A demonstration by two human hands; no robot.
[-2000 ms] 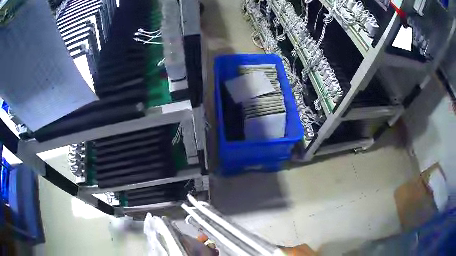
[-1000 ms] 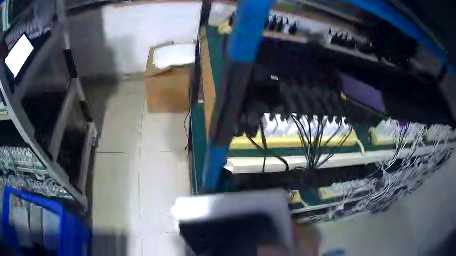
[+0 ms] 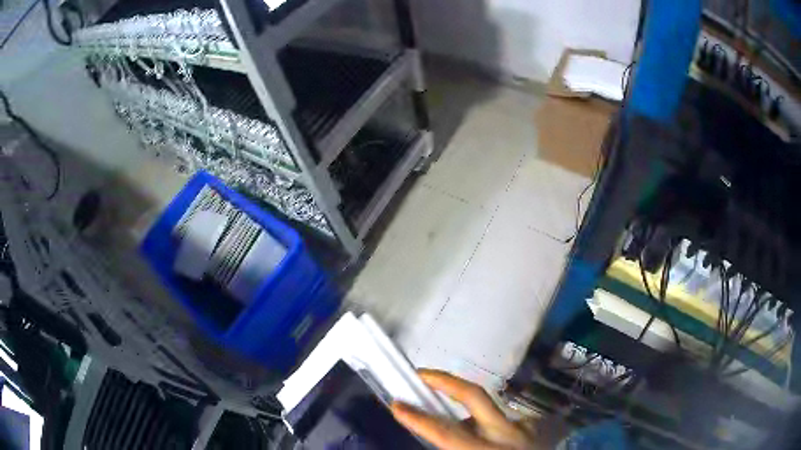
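Note:
My right hand [image 3: 470, 413] is low in the view, its fingers round the edge of a small stack of tablets [image 3: 391, 365]. The stack has white edges, and the nearest tablet shows a white frame and dark screen. My left hand is not visible. The blue crate [image 3: 303, 321] stands on the floor to the left, beyond the tablets and apart from them. A row of tablets [image 3: 239, 242] stands on edge in it, with a pale flat piece [image 3: 205, 233] lying over part of the row.
A grey rack [image 3: 290, 132] with bundled white cables stands behind the crate. A blue-framed rack [image 3: 663, 66] with black cables is close on the right. An open cardboard box [image 3: 571, 132] stands by the wall. Dark racked slabs [image 3: 132, 413] are at the lower left.
The view has swung right, then partly back left, so the crate is fully in sight again. The held tablets are now tilted near the crate's lower right in the picture.

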